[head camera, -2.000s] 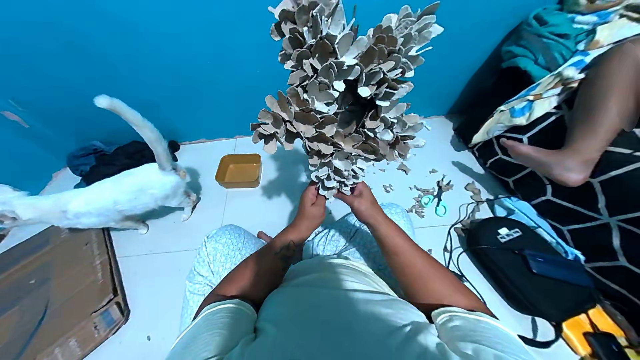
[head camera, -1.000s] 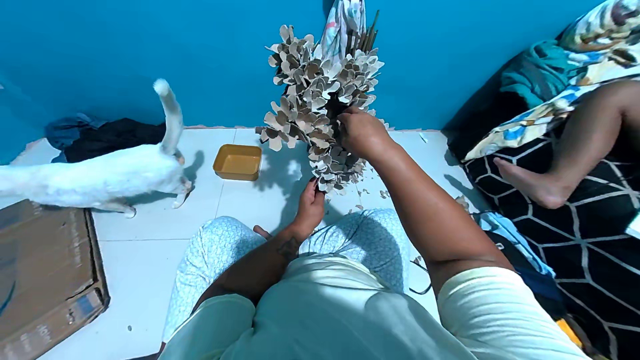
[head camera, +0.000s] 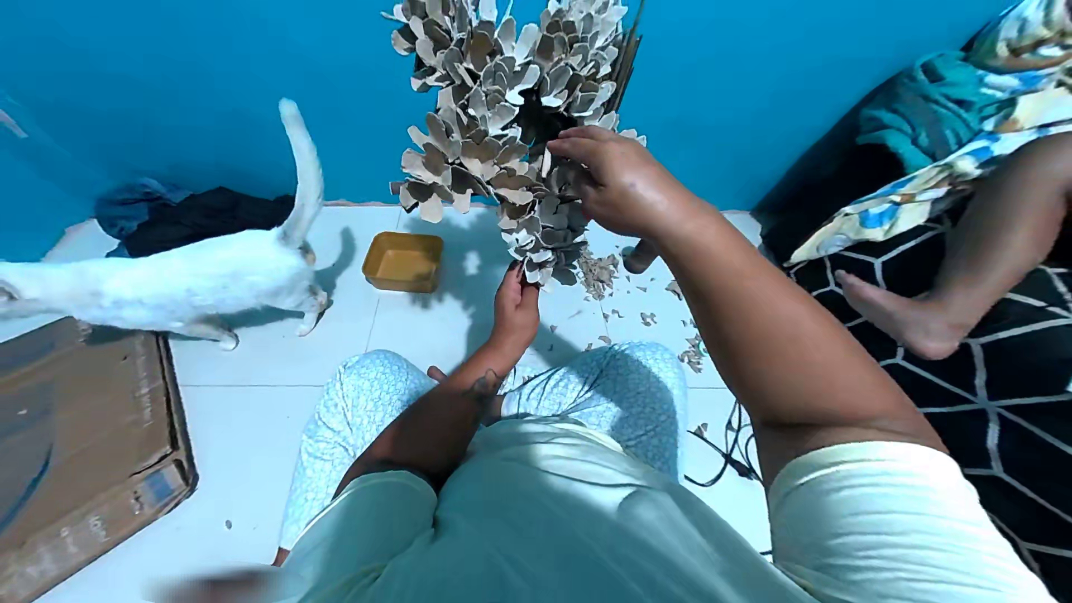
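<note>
A bushy piece covered in grey-brown, petal-shaped cut pieces, apparently cardboard (head camera: 481, 142), stands upright before the blue wall. My left hand (head camera: 517, 310) grips its narrow lower end, the fingertips partly hidden beneath the petals. Against its right side, near a dark gap between the clusters, is my right hand (head camera: 615, 180); its fingers are bent at the petals, and whether they pinch one cannot be told. Thin brown sticks (head camera: 626, 71) rise behind the piece at the upper right.
Small scraps (head camera: 599, 275) and a dark cable (head camera: 724, 456) lie on the tiled floor. A yellow-brown plastic tub (head camera: 404, 262), a white cat (head camera: 167, 280), dark cloth (head camera: 213, 219) and flattened cardboard (head camera: 92, 435) are at left. Another person's leg (head camera: 963, 268) rests on black patterned fabric at right.
My right hand has moved from the lower end up to the piece's right side. My left hand stays at the base. The cat has shifted somewhat.
</note>
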